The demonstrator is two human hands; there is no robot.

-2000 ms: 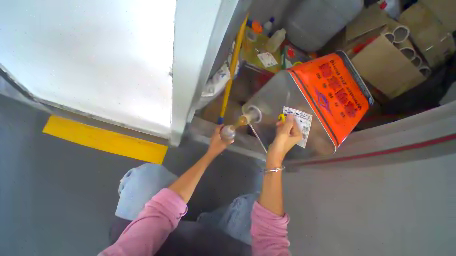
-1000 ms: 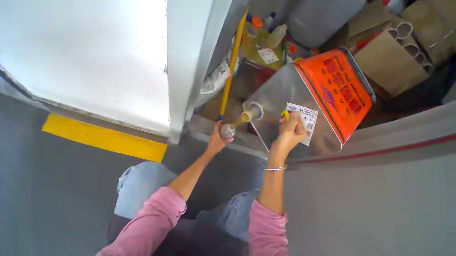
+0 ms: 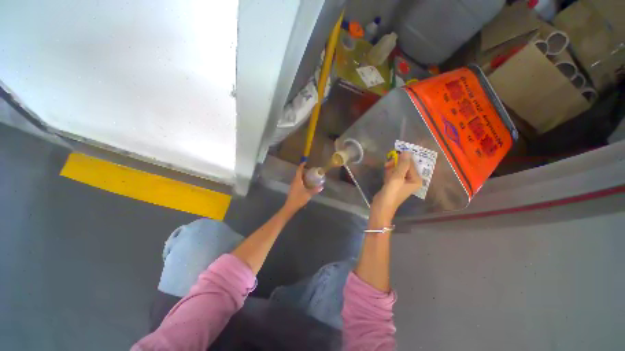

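Observation:
A large silver metal can [image 3: 384,123] with an orange-red printed side lies tilted, its round spout [image 3: 351,151] facing down and left. My left hand [image 3: 299,192] holds a small translucent bottle [image 3: 314,178] upright, its mouth just below the spout. Amber liquid shows between spout and bottle. My right hand [image 3: 399,182] is closed at the can's silver top, over part of a white sticker [image 3: 425,164]. A small yellow cap [image 3: 393,156] shows at its fingertips. Whether these fingers also grip the tin handle is hidden.
A yellow pole [image 3: 320,96] leans left of the can. Behind are a yellow tin [image 3: 356,68], a grey plastic drum [image 3: 445,24] and a cardboard box with tubes [image 3: 541,89]. A white-grey door or panel [image 3: 123,75] stands at left. Yellow tape [image 3: 144,185] marks the floor.
Since two seconds ago, the can and my right hand have shifted slightly right, with the can's tilt a little changed. My left hand and the bottle stay almost in place below the spout.

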